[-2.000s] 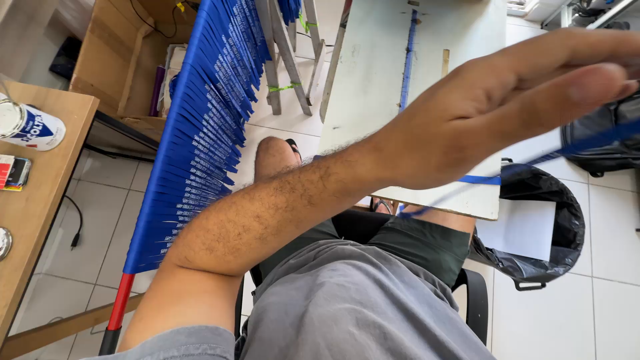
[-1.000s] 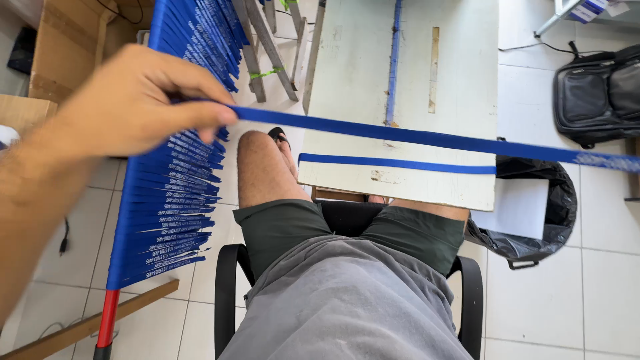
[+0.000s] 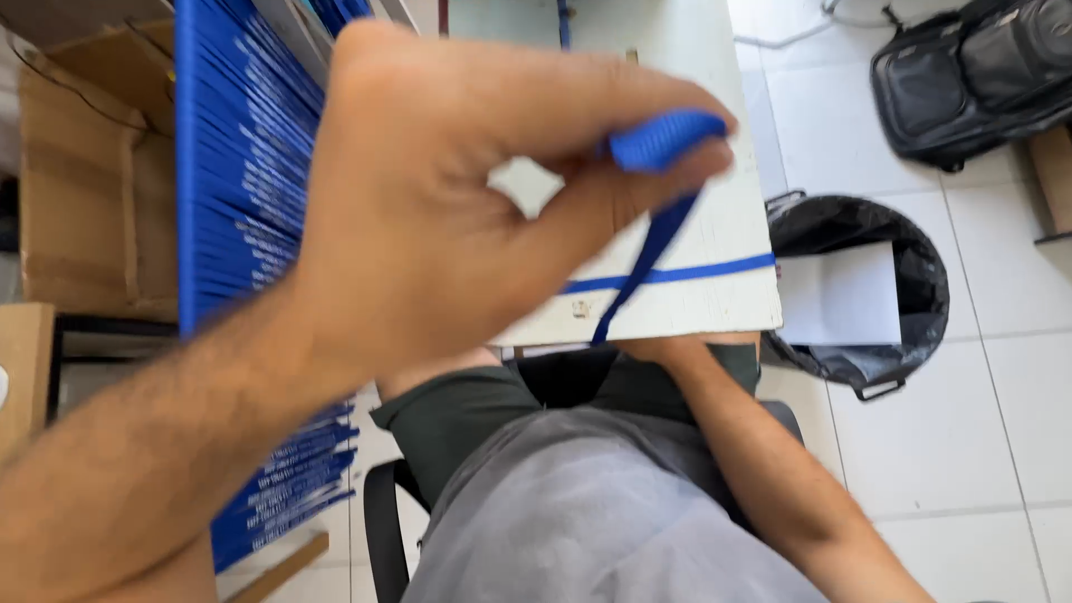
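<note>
My left hand [image 3: 469, 184] is raised close to the camera, its thumb and fingers pinching a blue ribbon strap [image 3: 666, 142]. From that pinch the strap runs down past the near edge of a white board [image 3: 712, 310]. My right hand [image 3: 662, 347] is low at that near edge, partly hidden beneath it, so its grip does not show. Another blue strip [image 3: 712, 270] lies across the board near its front. At the left, many printed blue straps [image 3: 268, 167] hang in a dense row over a bar.
An open cardboard box [image 3: 75, 184] stands at the far left. Right of the board is a bin with a black liner [image 3: 921, 276] and a white sheet inside. A black backpack [image 3: 938, 92] rests on the tiled floor. A wooden table [image 3: 25, 360] edges the left.
My left hand has moved right from beside the hanging straps, still holding the ribbon, now over the board. My right hand has come into view at the board's near edge.
</note>
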